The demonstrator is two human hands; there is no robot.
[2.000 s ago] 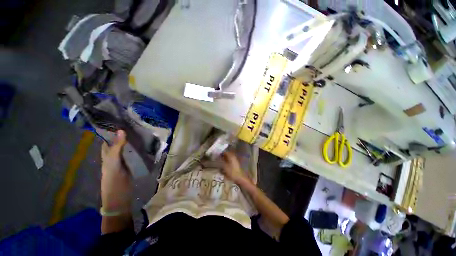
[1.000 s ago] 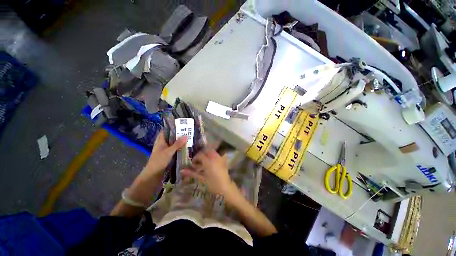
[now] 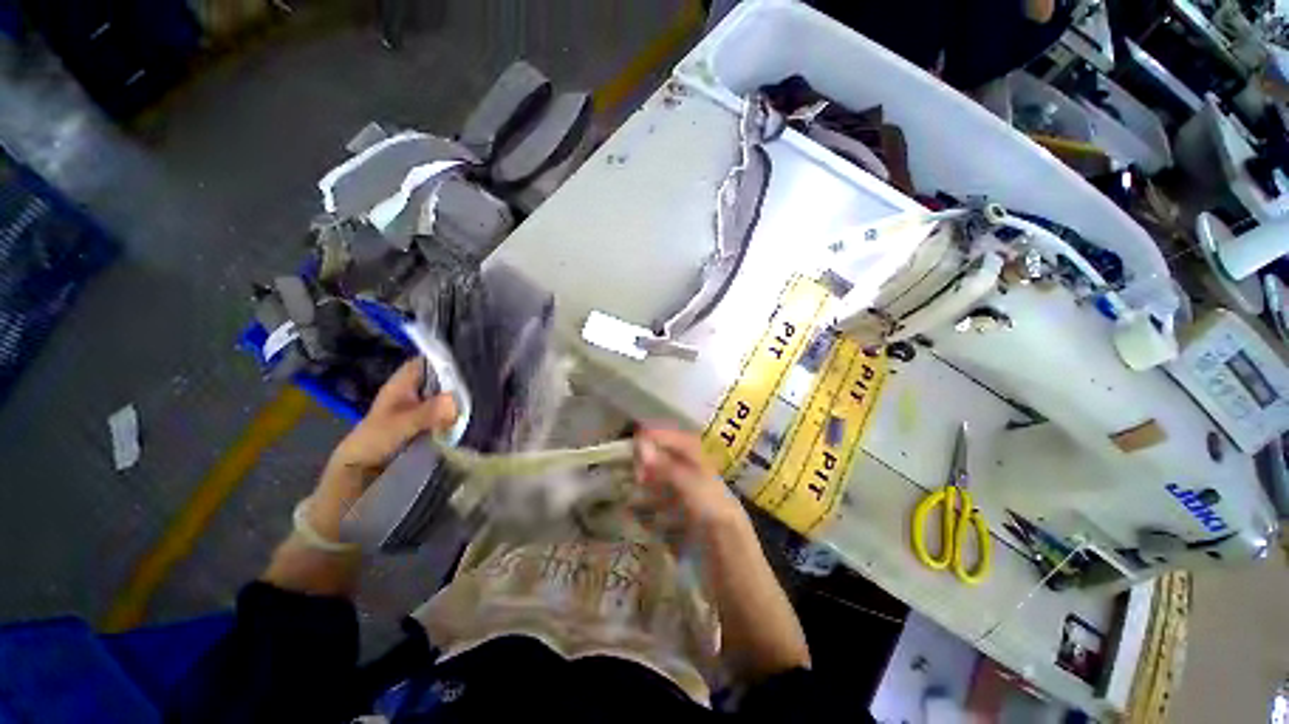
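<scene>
A bundle of grey fabric bands (image 3: 403, 495) is in my left hand (image 3: 403, 417), over the left side of my lap; some pieces are blurred by motion. A white edge shows at my left fingers. My right hand (image 3: 672, 467) pinches the end of a pale, cord-like strip (image 3: 544, 460) that stretches across to the bundle. The beige apron (image 3: 566, 580) lies under both hands. A long narrow grey band (image 3: 735, 226) lies curved on the white table (image 3: 608, 191), with a white ticket (image 3: 618, 334) at its near end.
Larger grey cut pieces (image 3: 467, 205) are heaped at left over a blue crate (image 3: 371, 323). Yellow PIT tape (image 3: 770, 371) crosses the machine bed. Yellow-handled scissors (image 3: 951, 530) and dark small tools (image 3: 1043, 545) lie right. A white bin (image 3: 975, 142) with dark fabric stands behind.
The bundle was upright with its ticket facing up; now my left hand holds it lower and further left. My right hand has moved right, drawing the pale strip out from the bundle.
</scene>
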